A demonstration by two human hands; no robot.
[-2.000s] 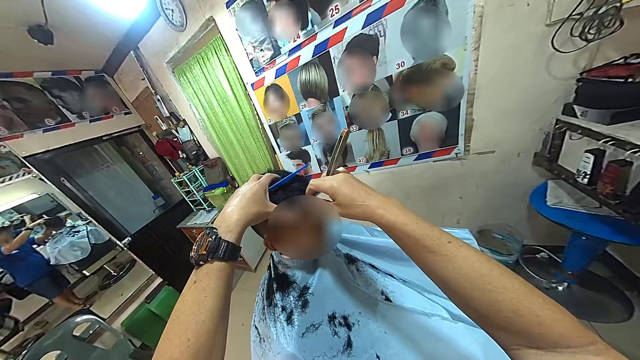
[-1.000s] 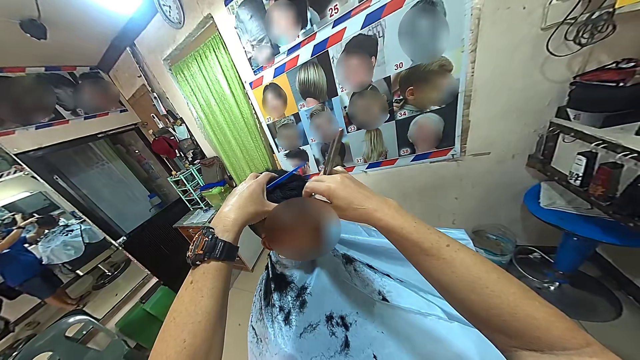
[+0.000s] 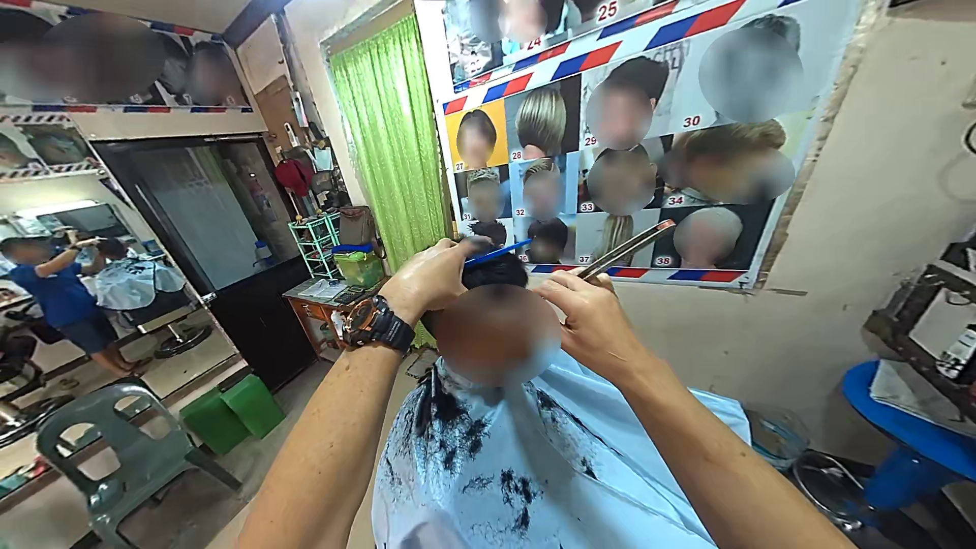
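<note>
A seated person's dark hair (image 3: 499, 273) shows at the centre, above a light blue barber cape (image 3: 511, 465) strewn with cut hair. My left hand (image 3: 431, 274), with a black watch on the wrist, holds a blue comb (image 3: 499, 252) against the top of the hair. On the right side of the head is my right hand (image 3: 583, 301), closed on a long, narrow tool with two arms, perhaps a folding razor (image 3: 629, 249). It slants up and right from my fingers. My fingertips partly hide both tools.
A green plastic chair (image 3: 114, 450) and green bins (image 3: 232, 412) stand at the left, before a mirror (image 3: 46, 252). A small desk (image 3: 309, 309) stands by the green curtain (image 3: 393, 145). At the right are a blue round stool (image 3: 915, 427) and a shelf (image 3: 888, 332). Hairstyle posters cover the wall.
My right hand has moved a little right, from the top of the hair to the side of the head. The tool in it now leans further right. The comb remains at the hair.
</note>
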